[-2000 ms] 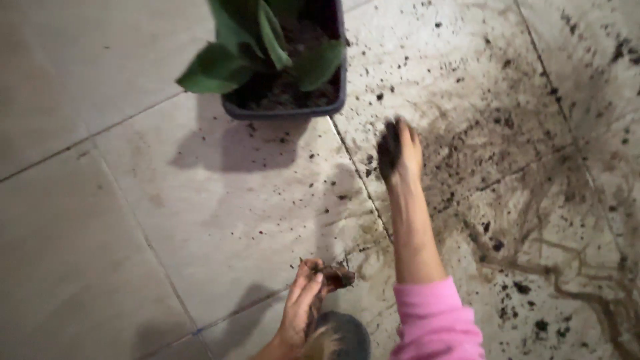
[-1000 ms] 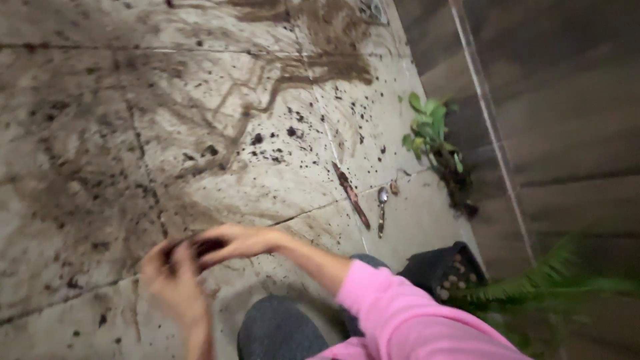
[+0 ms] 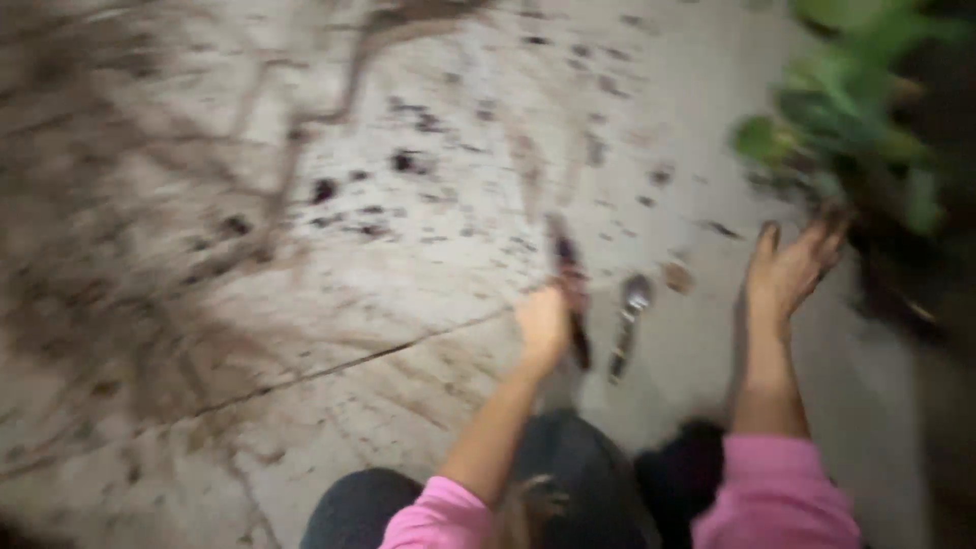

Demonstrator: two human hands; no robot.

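Note:
My left hand (image 3: pixel 544 322), its fingers curled, is at the handle side of a dirty knife-like tool (image 3: pixel 570 286) on the tiled floor; blur hides whether it grips the tool. Right of that tool lies a metal spoon (image 3: pixel 630 320), with a small brown piece (image 3: pixel 677 276) beyond it. My right hand (image 3: pixel 797 263) reaches with spread fingers to the base of a green leafy plant (image 3: pixel 842 114) at the upper right. Its fingertips are near the dark roots or soil, and whether they touch is blurred.
Loose soil clumps (image 3: pixel 404 160) and muddy smears (image 3: pixel 114 305) cover the pale floor tiles (image 3: pixel 427 305). My knees (image 3: pixel 572 473) are at the bottom. A dark area runs along the right edge.
The view has swung greatly. One second ago my hands were close together at the lower left; now they are apart, one by the knife-like tool, the other by the leafy plant.

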